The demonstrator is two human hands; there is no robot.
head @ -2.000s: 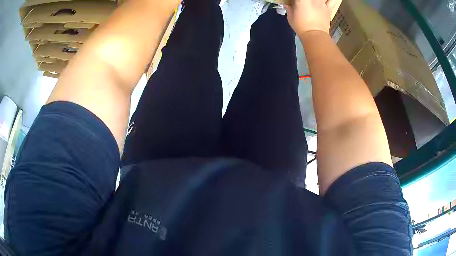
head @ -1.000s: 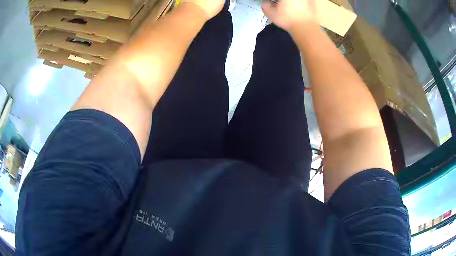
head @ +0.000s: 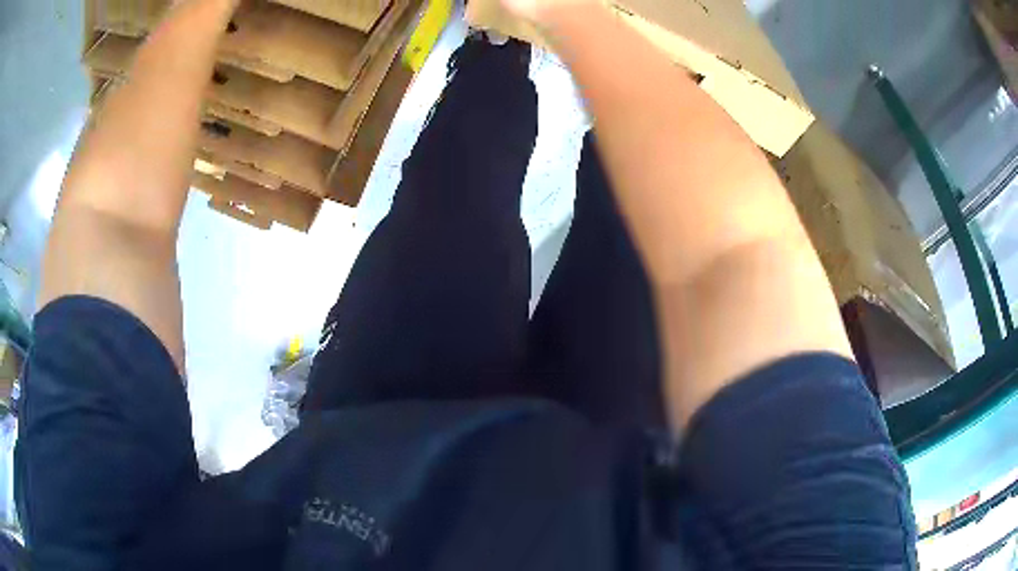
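Observation:
Several brown laptop cartons [head: 279, 106] sit close together in a row at upper left, with dark handles on their near sides. My left forearm crosses over them and my left hand is cut off by the top edge. My right forearm reaches up to the top middle. Only a blurred part of my right hand [head: 541, 7] shows at the top edge, beside a brown cardboard piece; its fingers are hidden. Another carton with a pale flap [head: 761, 109] lies behind my right forearm at upper right.
A large shipping carton [head: 865, 218] with an open dark end stands by my right arm. A green frame [head: 940, 195] runs along the right side. The grey floor [head: 240, 323] has a yellow line [head: 429, 36] near the cartons. A clear plastic-like bundle [head: 285, 393] lies left of my legs.
My left arm has swung left over the carton row. My right arm has moved left and up. The view has shifted, showing more of the cartons on both sides.

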